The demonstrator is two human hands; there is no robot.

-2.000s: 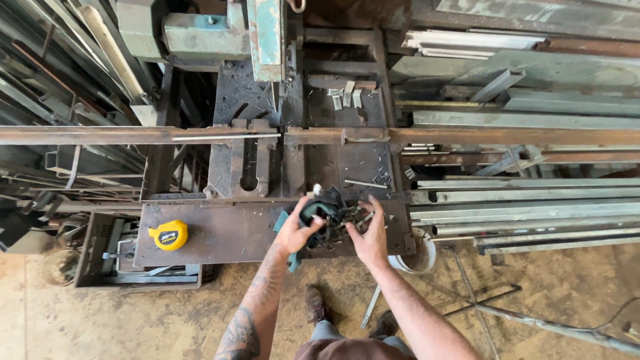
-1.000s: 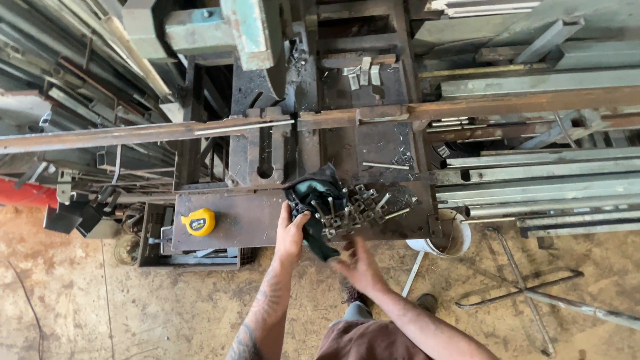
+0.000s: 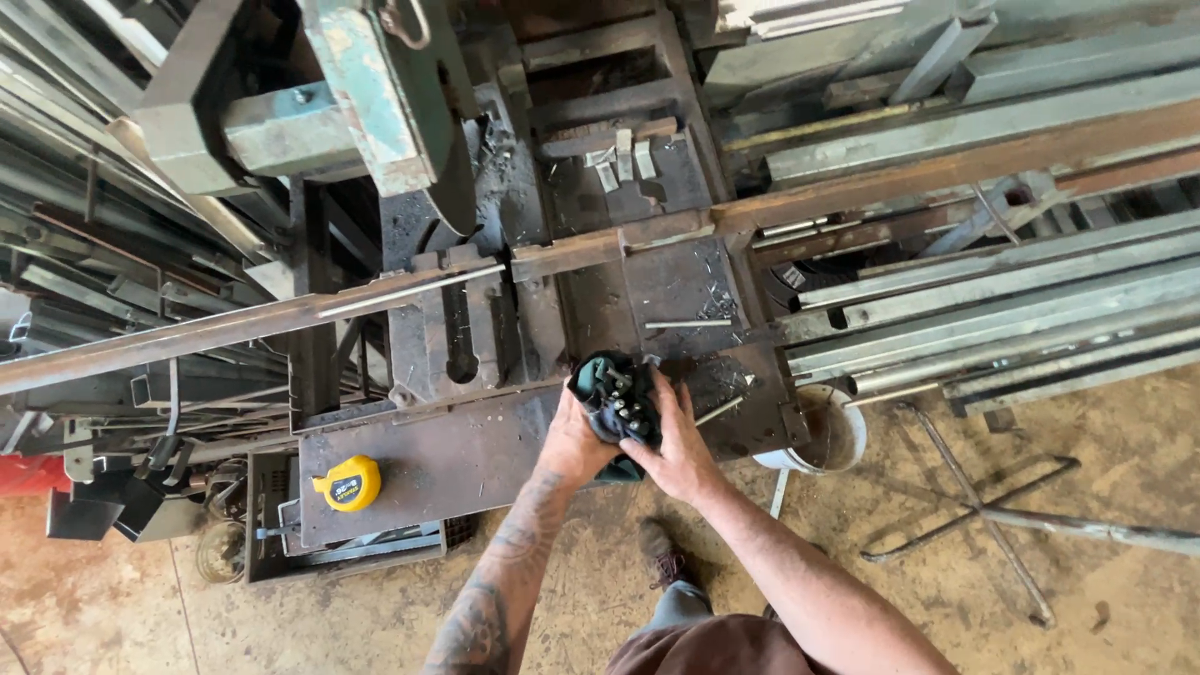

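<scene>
A dark cloth is bunched around several small metal pieces, whose ends show in its open top. My left hand cups the left side of this bundle, and my right hand closes on its right side. A fold of the cloth hangs below, between my wrists. The bundle is held over the front part of the steel saw table. Beyond it are the saw's vise casting and a rusty steel bar lying across the machine. A thin metal rod lies just right of my right hand.
A yellow tape measure sits at the table's left. The abrasive saw's disc stands above the bed; short metal offcuts lie behind. A white bucket is at right, by stacked steel tubes. A metal stand rests on the floor.
The cloth, spread with metal pieces on it a second ago, is now gathered up around them. My right hand has come up from below the cloth to the bundle's right side.
</scene>
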